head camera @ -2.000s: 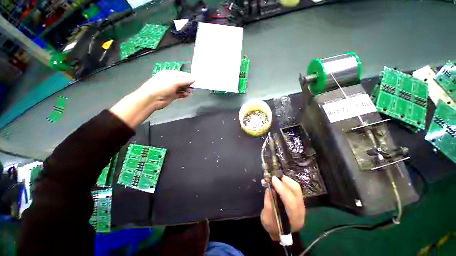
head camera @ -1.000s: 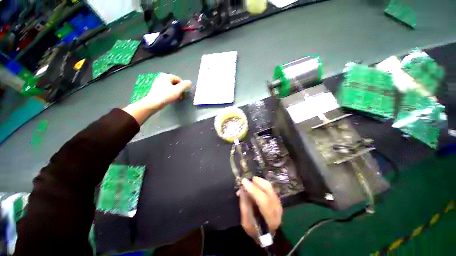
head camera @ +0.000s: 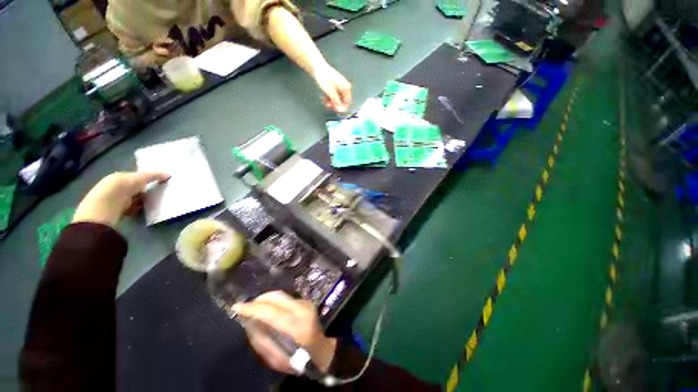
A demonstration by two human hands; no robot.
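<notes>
My left hand point(head camera: 122, 196) is at the left edge of the white cover plate point(head camera: 181, 184), fingers on or over it; whether it grips the plate is not clear. The plate lies on the grey-green bench. My right hand point(head camera: 285, 331) holds the soldering iron point(head camera: 285, 344) by its grip. The iron's front part is blurred and points to the yellowish solder waste cup point(head camera: 189, 249), which has silvery bits inside. The dross tray point(head camera: 285, 251) with shiny scraps is right of the cup.
The solder feeder point(head camera: 337, 239) with its green-flanged wire spool point(head camera: 264, 149) stands beyond the tray. Green PCB panels point(head camera: 357, 143) lie past it on the black mat. Another person's hand point(head camera: 334, 90) reaches over the bench near them. A green panel point(head camera: 55, 232) lies at far left.
The view has swung to the right. My left hand has moved from beside the green panel to the white plate. Another person's arm and torso have come into view. The iron stays in my right hand.
</notes>
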